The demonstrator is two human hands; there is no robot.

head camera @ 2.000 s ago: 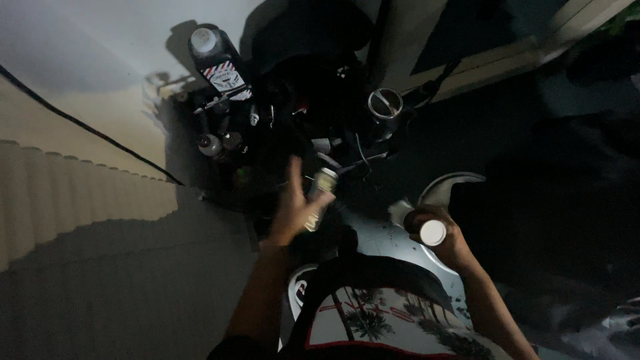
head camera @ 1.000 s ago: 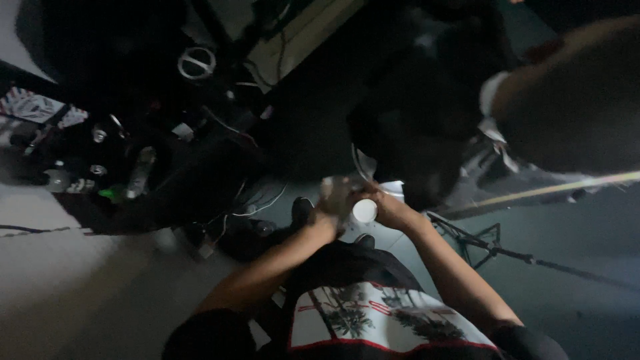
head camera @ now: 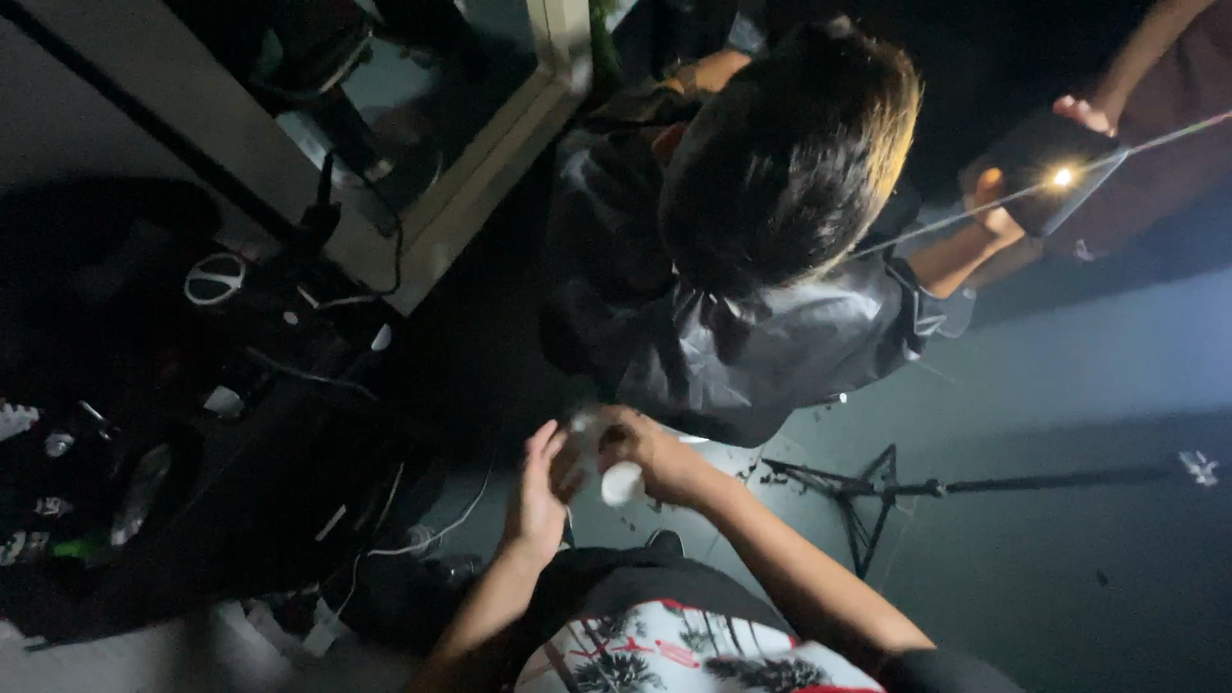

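Observation:
My right hand (head camera: pixel 654 457) is closed around a small container with a round white end (head camera: pixel 623 483), at the lower middle of the head view. Close on its left, my left hand (head camera: pixel 544 496) is raised with its fingers apart and nothing seen in it. A blurred whitish patch shows between the two hands; what it is cannot be told. Just beyond my hands sits a person in a shiny black cape (head camera: pixel 751 356), seen from behind and above, with short dark hair (head camera: pixel 789 164).
At the left, a dark table holds cables, small bottles and a round silver-rimmed item (head camera: pixel 215 279). A framed mirror (head camera: pixel 481 183) leans above it. A black tripod stand (head camera: pixel 871 491) is at the right. Another person's hand (head camera: pixel 1088 115) is by a device with a bright light (head camera: pixel 1063 177).
The view has swung right, onto the caped person. My left hand was by a bottle two seconds ago and now is beside my right hand, which still holds the white-ended container.

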